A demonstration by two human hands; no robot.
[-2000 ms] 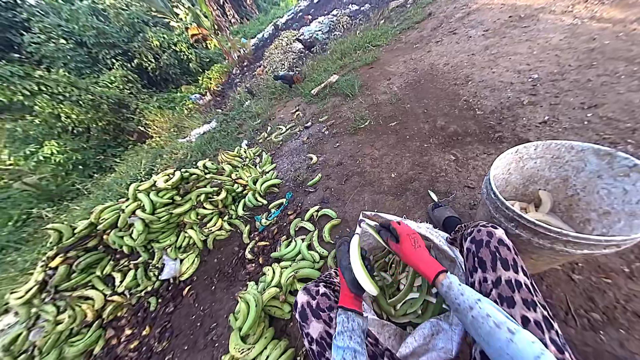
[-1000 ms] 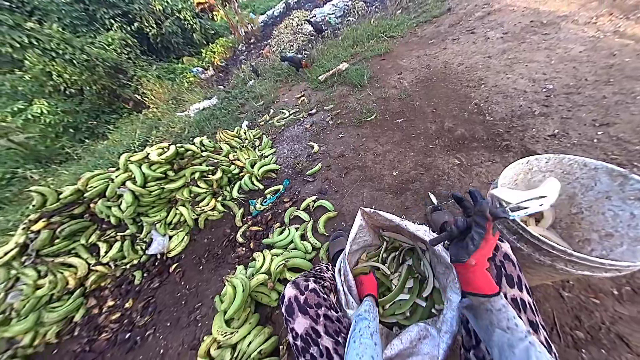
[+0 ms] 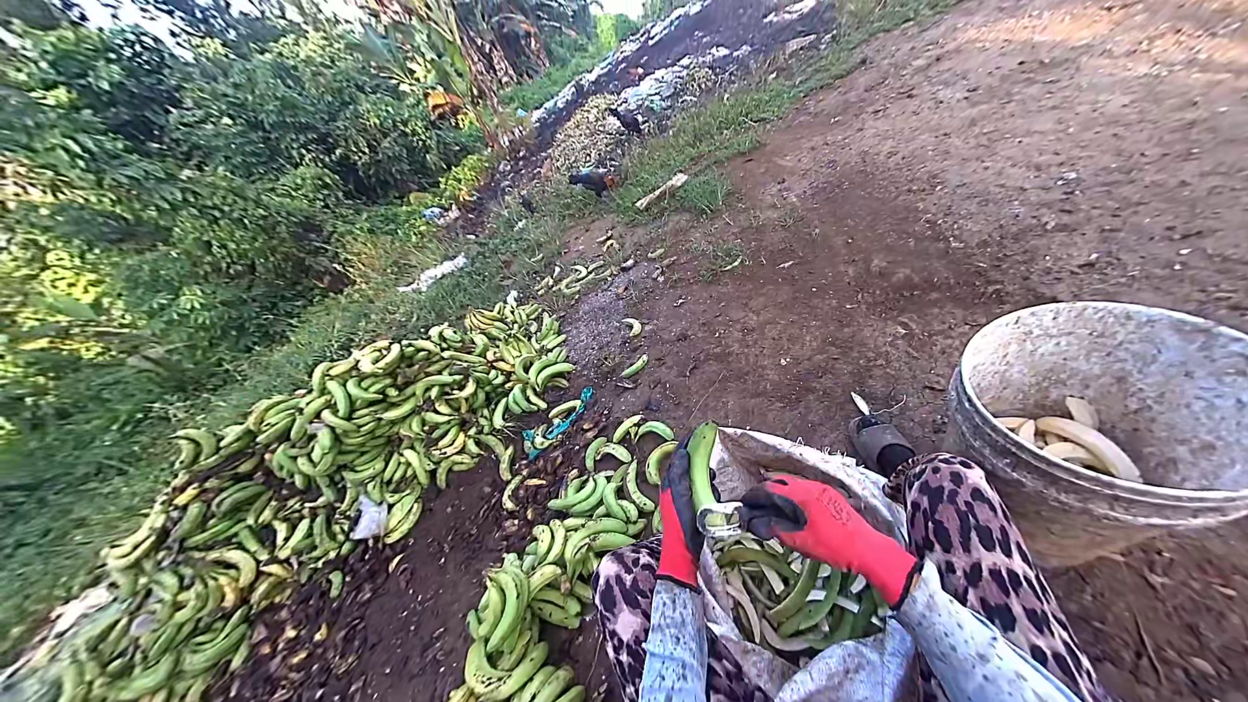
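My left hand, in a red and black work glove, grips an unpeeled green plantain held upright over the sack. My right hand, gloved alike, is closed on a small metal peeling tool at the lower part of the plantain; its exact shape is partly hidden by the fingers. Between my knees stands an open woven sack that holds green peels. On my right a dirty white bucket holds several peeled plantains.
A large heap of green plantains lies on the ground at the left, and a smaller pile is beside my left knee. A blue-green strip lies between them. Farther off are a chicken, a piece of wood and dense bushes.
A peeled plantain that my right hand held by the bucket one second ago is out of that hand. My left hand has come up from the sack area with a green plantain.
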